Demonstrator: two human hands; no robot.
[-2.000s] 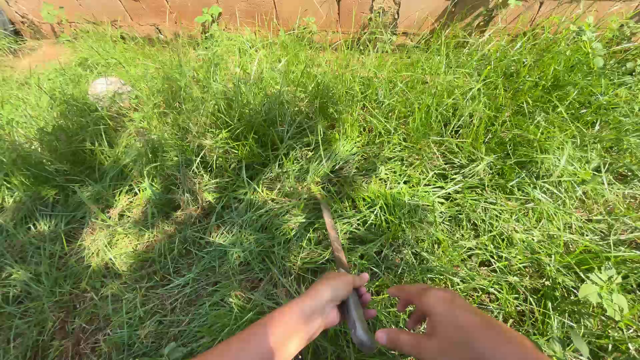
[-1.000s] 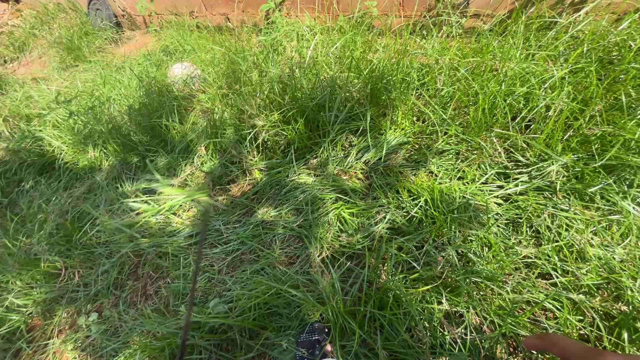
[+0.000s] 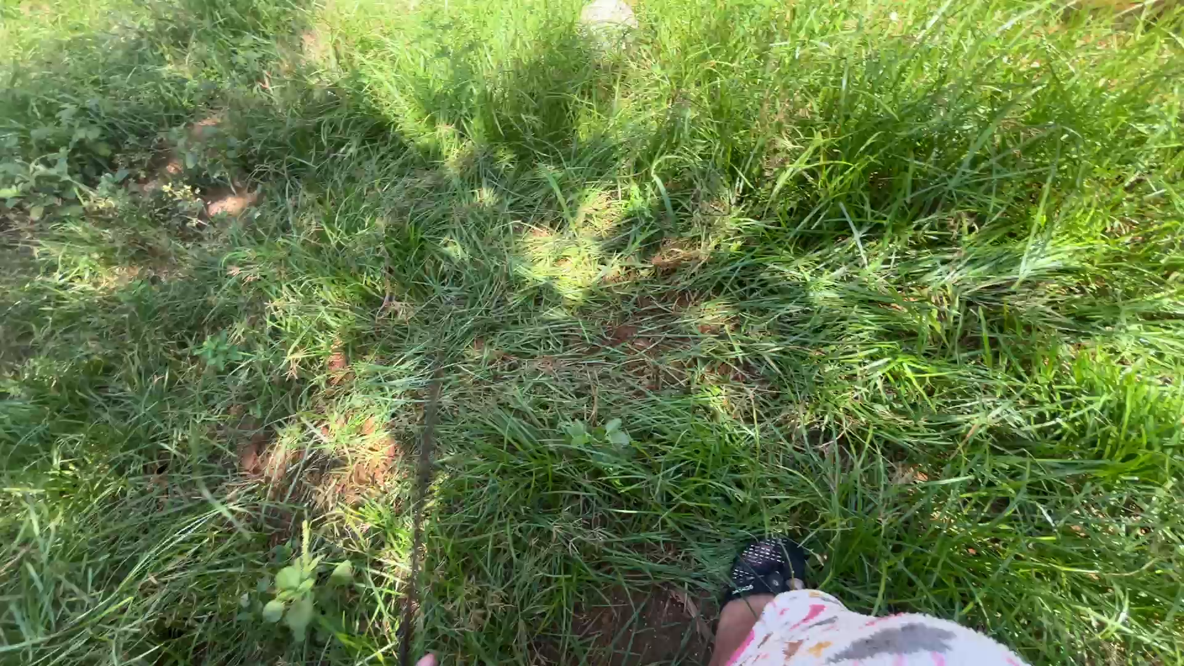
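Note:
A long, thin, dark blade (image 3: 424, 499) of a hand tool, perhaps a machete, rises from the bottom edge left of centre, its far end blurred against the grass (image 3: 592, 370). Only a fingertip of my left hand (image 3: 427, 659) shows, close beside the blade's near end; the handle and the rest of the grip are cut off below the frame. My right hand is out of view. Flattened and loose grass blades lie around the tool over patches of reddish soil.
A foot in a black shoe (image 3: 768, 566) and a patterned, pink-and-white cloth (image 3: 874, 638) show at the bottom right. A pale rock (image 3: 608, 17) sits at the top. Taller grass stands at the upper right, and a leafy weed (image 3: 296, 587) at the lower left.
The view has swung left and down. Two seconds ago my left hand held the tool's dark handle, with my right hand open beside it; my right hand has since left the view.

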